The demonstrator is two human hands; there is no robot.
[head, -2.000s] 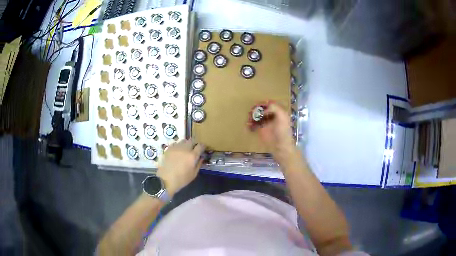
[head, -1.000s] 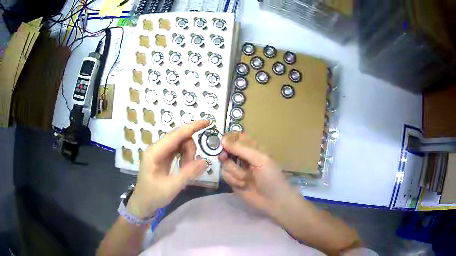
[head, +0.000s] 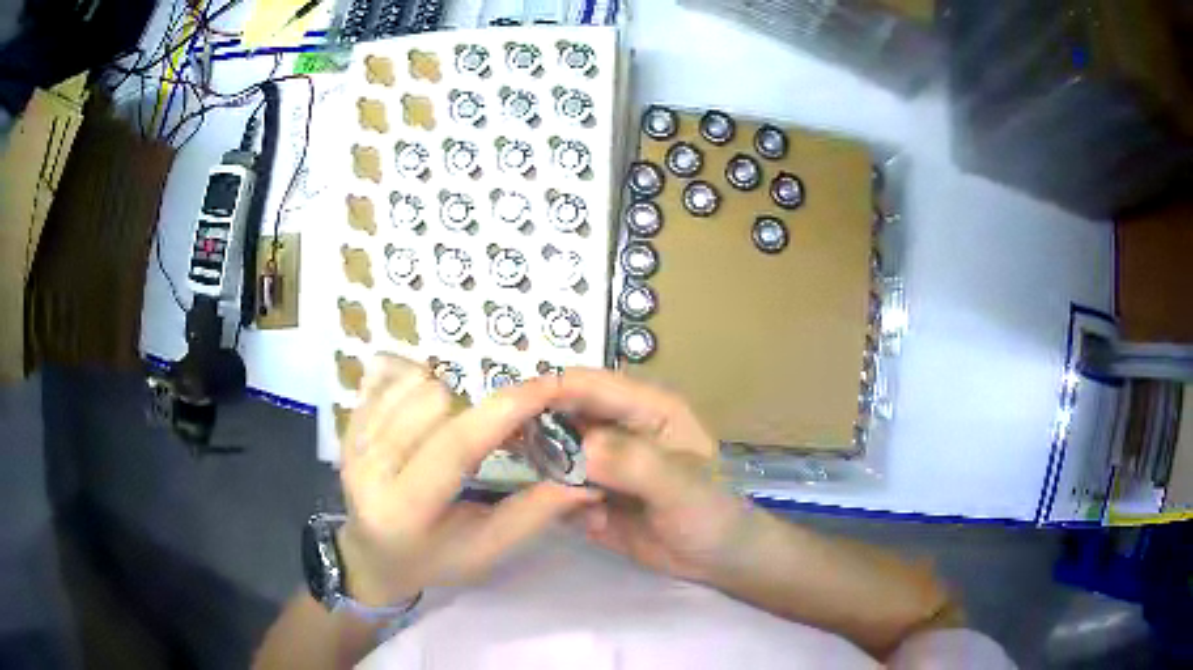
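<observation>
A round component point(head: 557, 448), tilted so its edge shows, is held between both hands above the front right corner of the foam tray. My left hand point(head: 432, 458) pinches it from the left, and my right hand point(head: 648, 471) grips it from the right. The white foam tray point(head: 595, 249) holds rows of round components; tan holes show empty down its left side. A brown cardboard sheet point(head: 746, 327) lies on the clear plastic tray point(head: 883, 314), with several dark-rimmed round components point(head: 771, 234) at its far end and left edge. The hands hide the foam tray's near rows.
A grey gauge point(head: 213, 236) stands at the left beside a small tan fixture board point(head: 279, 282). Cables and a yellow note point(head: 272, 24) are at the far left. A dark parts rack point(head: 393, 13) lies beyond the foam tray. Stacked blister trays point(head: 837, 39) stand at the far side.
My right hand has brought a component from over the cardboard sheet to my left hand, which left the tray edge. Since the last earlier frame, both hands moved slightly nearer my body and the component tilted.
</observation>
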